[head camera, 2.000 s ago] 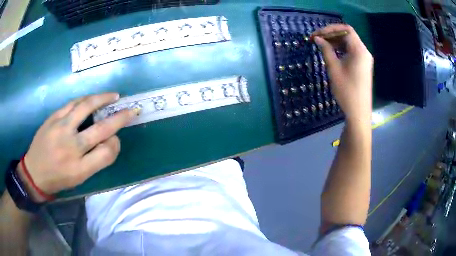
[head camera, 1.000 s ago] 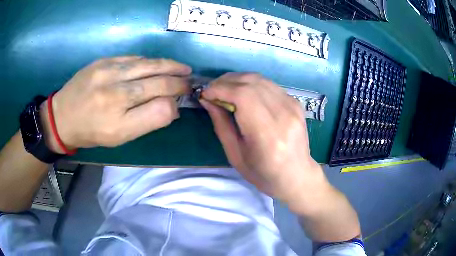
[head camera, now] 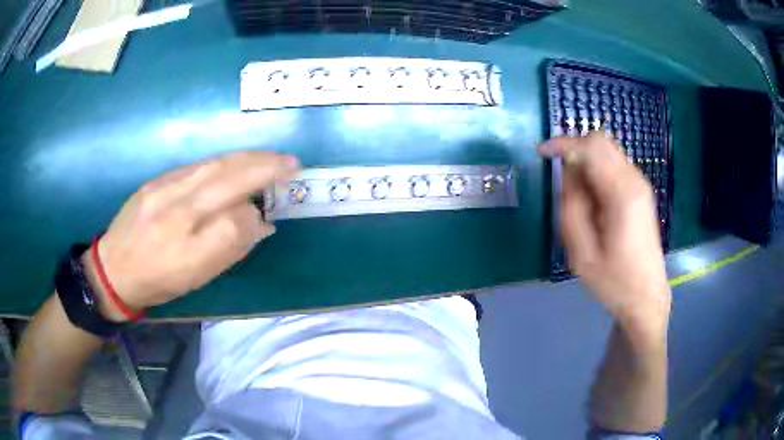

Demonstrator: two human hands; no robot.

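Note:
A pale six-seat strip [head camera: 400,186] lies on the green bench in front of me. Its leftmost and rightmost seats show a brassy tint. My left hand [head camera: 193,228] is at its left end, thumb and forefinger around the end. My right hand [head camera: 606,219] is blurred over the left part of the black component tray [head camera: 662,159], fingers bent; a small tool in it cannot be made out clearly. Rows of small shiny parts show in the tray, partly hidden by the hand. A second six-seat strip [head camera: 371,93] lies behind the first.
A dark layered stack [head camera: 395,24] is at the back. A black tray stack [head camera: 738,163] stands at the right. A tan board [head camera: 101,36] with a thin white strip [head camera: 163,19] across it lies upper left. The bench's front edge runs before my body.
My right hand has moved from the strip's left part to the tray at the right. My left hand remains at the strip's left end. The view has shifted, and more of the strip shows.

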